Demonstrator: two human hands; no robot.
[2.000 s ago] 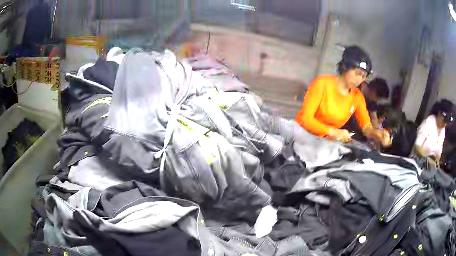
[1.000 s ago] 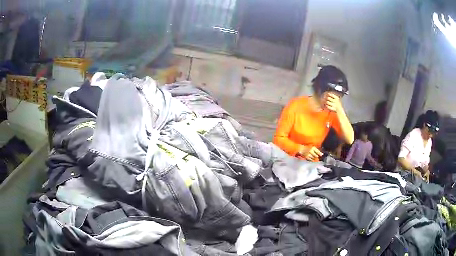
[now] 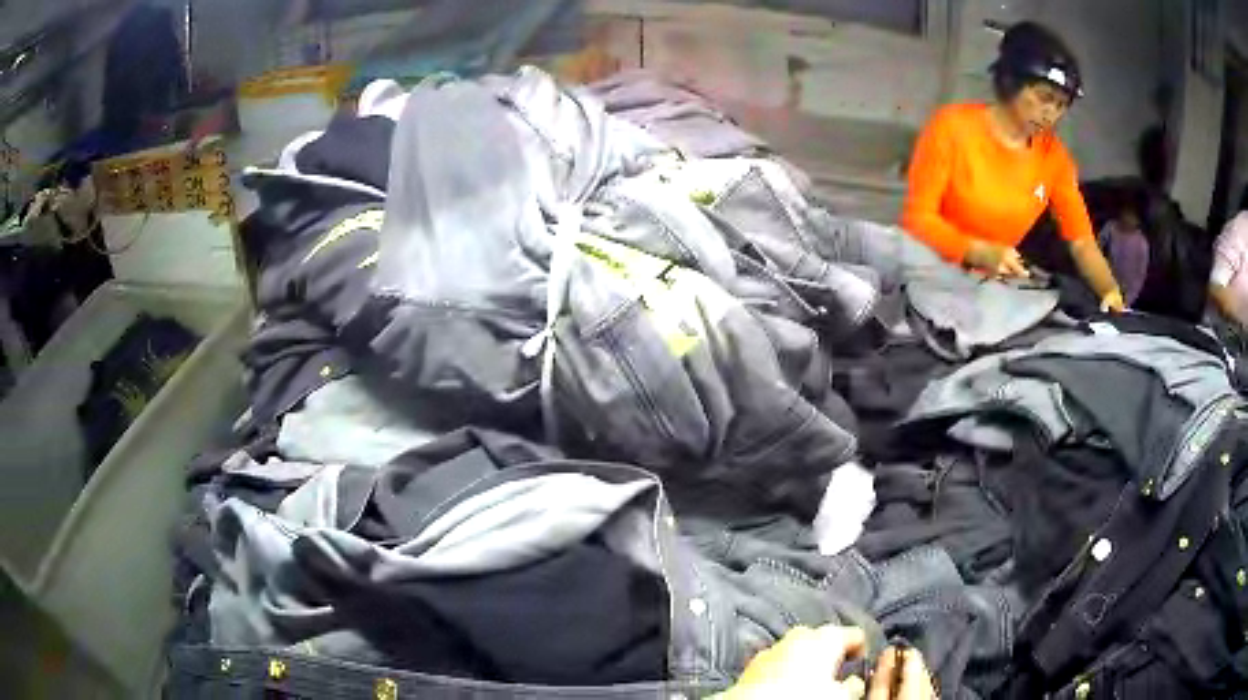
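My left hand (image 3: 801,666) is at the bottom edge, cut off below, with its bent fingers closed on grey cloth of a denim jacket (image 3: 534,602). Fingertips of my right hand (image 3: 902,674) show just right of it, mostly cut off; a small dark strip shows between them, too unclear to name. The jacket lies spread on the near side of the heap, dark inside, with pale grey folds. A placket (image 3: 315,673) with gold buttons runs along the bottom left towards my left hand.
A tied grey garment bundle (image 3: 657,356) tops the heap, with a white scrap (image 3: 845,509) at its lower right. An off-white tub (image 3: 151,410) and yellow-marked carton (image 3: 171,219) stand left. More jackets (image 3: 1136,465) lie right. A person in orange (image 3: 992,185) works opposite.
Both hands have come into view at the bottom edge. The view has shifted, so the heap sits further right and higher. The person opposite has lowered a hand from the face to the garments.
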